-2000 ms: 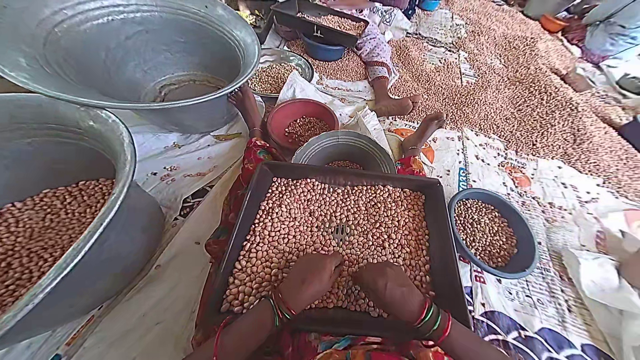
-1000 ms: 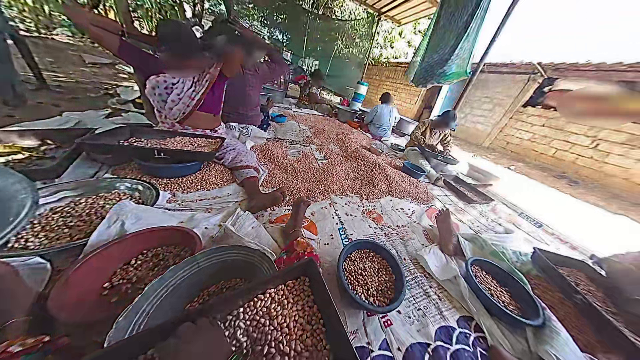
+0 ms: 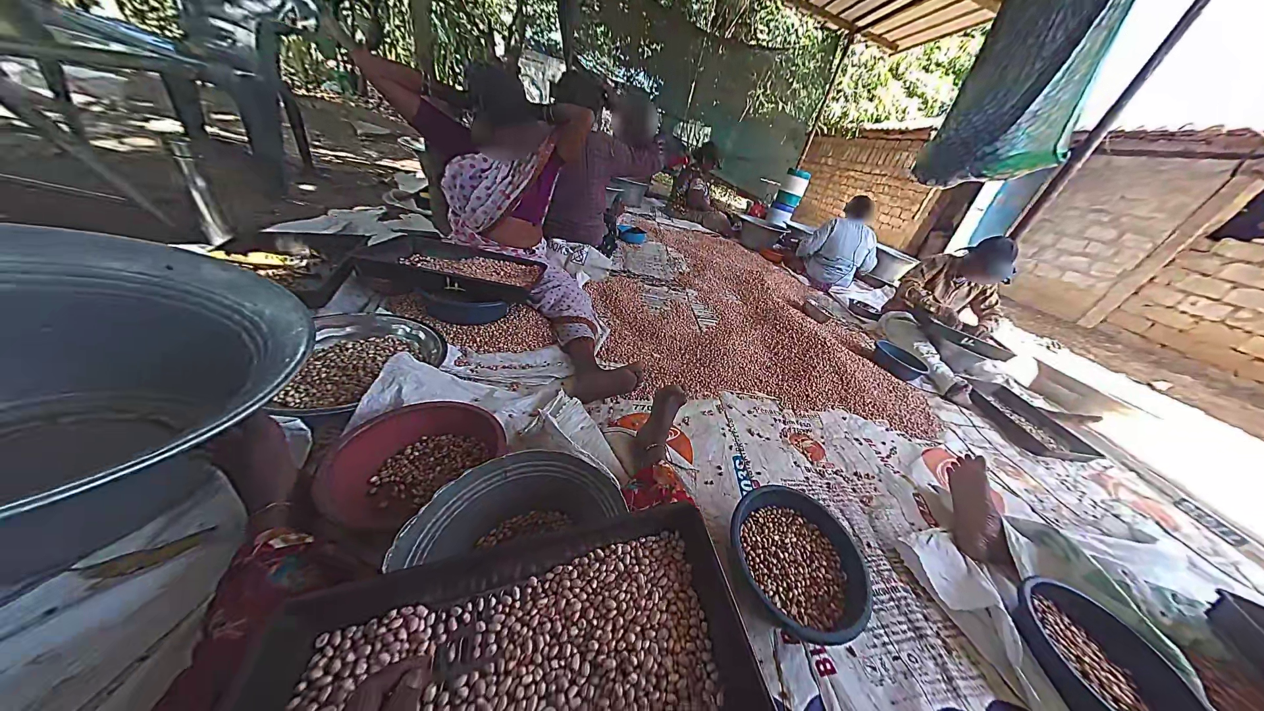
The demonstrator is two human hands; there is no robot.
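Note:
A dark rectangular tray (image 3: 713,583) rests across my lap, its floor covered with pinkish-brown groundnut kernels (image 3: 592,622). At the bottom edge of the head view, part of one hand, apparently my left hand (image 3: 388,683), touches the kernels in the tray; most of it is cut off, so its grip is unclear. My right hand is out of view. Just beyond the tray stand a grey metal basin (image 3: 444,509) and a red basin (image 3: 341,474), each with some kernels. A blue-grey bowl (image 3: 857,592) of kernels sits to the right of the tray.
A large metal basin (image 3: 247,395) fills the left side. Printed sacks (image 3: 731,434) cover the ground under a wide heap of kernels (image 3: 750,346). A co-worker (image 3: 513,188) sits ahead with arms raised, beside another tray (image 3: 395,262). Others sit farther back. More bowls (image 3: 1032,602) stand at right.
The view has swung up and to the right. Two seconds ago both my hands were on the kernels in the tray; now only part of one shows at the bottom edge.

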